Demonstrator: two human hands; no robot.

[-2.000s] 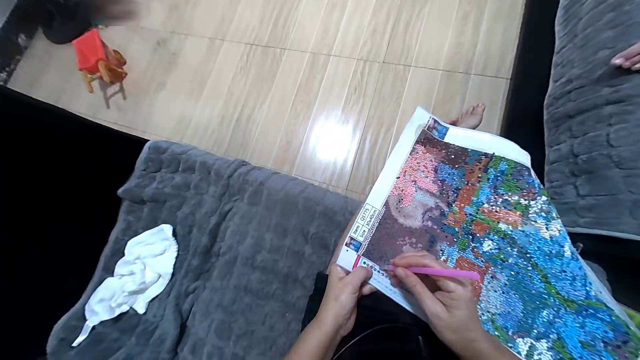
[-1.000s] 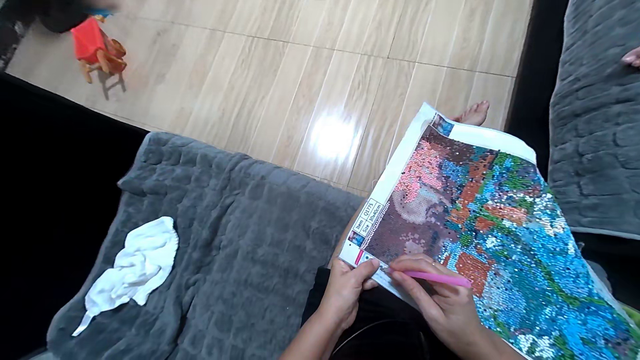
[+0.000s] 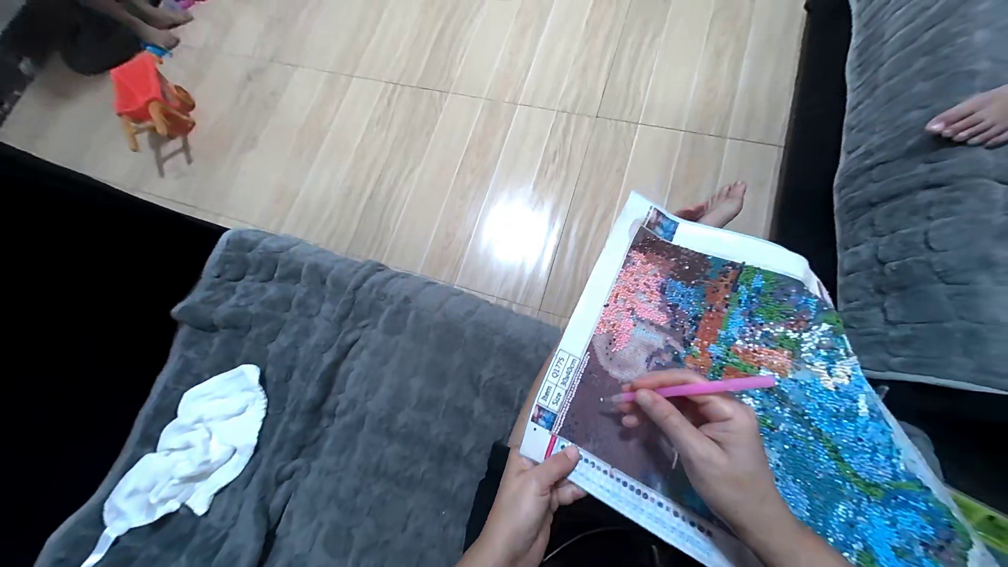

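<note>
A diamond painting canvas (image 3: pixel 803 417) with a white printed border lies tilted in front of me, much of it covered with small coloured drills in blue, green, orange and pink. My left hand (image 3: pixel 531 496) grips its lower left corner, thumb on top of the border. Between the thumb and fingers of my right hand (image 3: pixel 709 441) is a pink drill pen (image 3: pixel 709 387). Its tip points left, over the dull purple-brown part of the canvas near the left border. Whether the tip touches the surface, or carries a drill, I cannot tell.
A grey quilted cover (image 3: pixel 378 394) with a crumpled white cloth (image 3: pixel 189 449) on it lies at the left. Another grey cover (image 3: pixel 921 268) is at the right, with a person's foot (image 3: pixel 972 120) on it. A small red and orange toy chair (image 3: pixel 150 98) stands on the tiled floor (image 3: pixel 441 157).
My right hand and the pen have moved up and away from my left thumb, over the purple-brown part of the canvas. My left hand still holds the corner.
</note>
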